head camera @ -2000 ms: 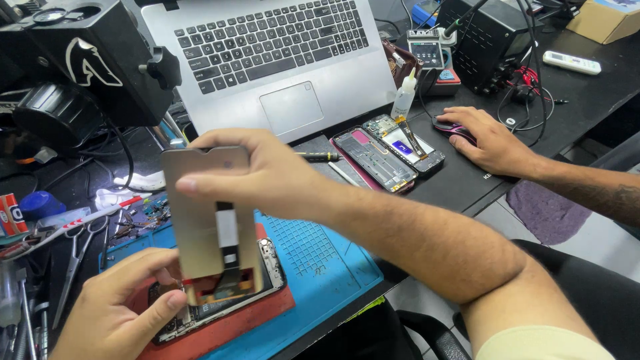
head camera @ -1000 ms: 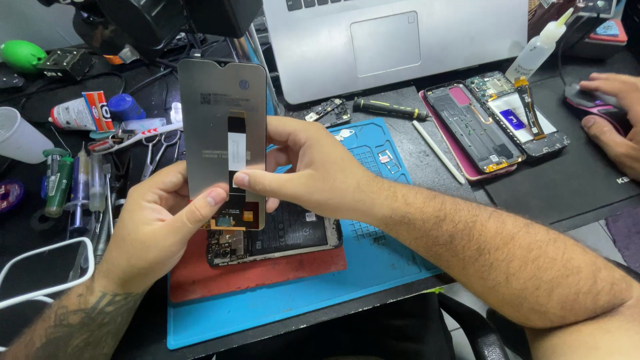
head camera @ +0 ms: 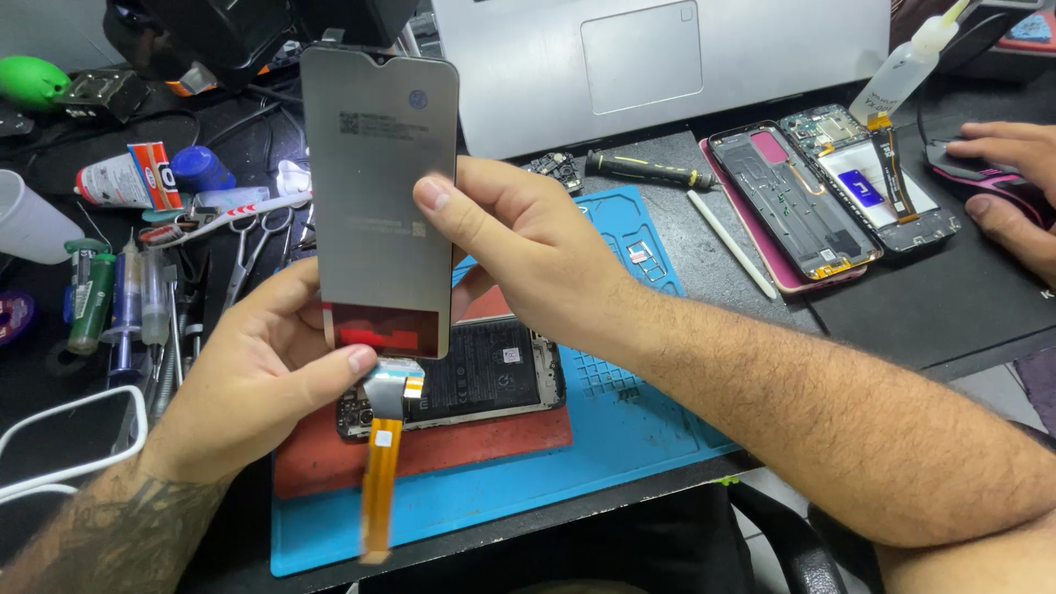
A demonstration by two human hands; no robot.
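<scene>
A phone display panel [head camera: 371, 190] stands nearly upright, its grey back toward me. My left hand [head camera: 289, 355] grips its lower left edge, the thumb at the bottom. My right hand [head camera: 511, 231] holds its right edge, thumb on the back. An orange and grey flex cable [head camera: 381, 478] hangs down from the panel's lower end. Behind and below lies an opened phone body with a black battery [head camera: 487, 371], partly hidden by the panel. It rests on a red pad [head camera: 511, 437] over a blue silicone repair mat [head camera: 462, 503].
A laptop [head camera: 528, 91] stands behind. At right are a screwdriver [head camera: 648, 170], a white stylus-like stick [head camera: 731, 243], another opened phone [head camera: 796, 198], a plastic bottle [head camera: 903, 70] and another person's hand [head camera: 1015, 173] on a mouse [head camera: 982, 177]. Scissors [head camera: 252, 252], syringes [head camera: 125, 309] and a tube [head camera: 128, 177] crowd the left.
The flex cable, which lay against the panel's back, now hangs below it, and a red strip shows at the panel's lower end. Both hands still hold the panel.
</scene>
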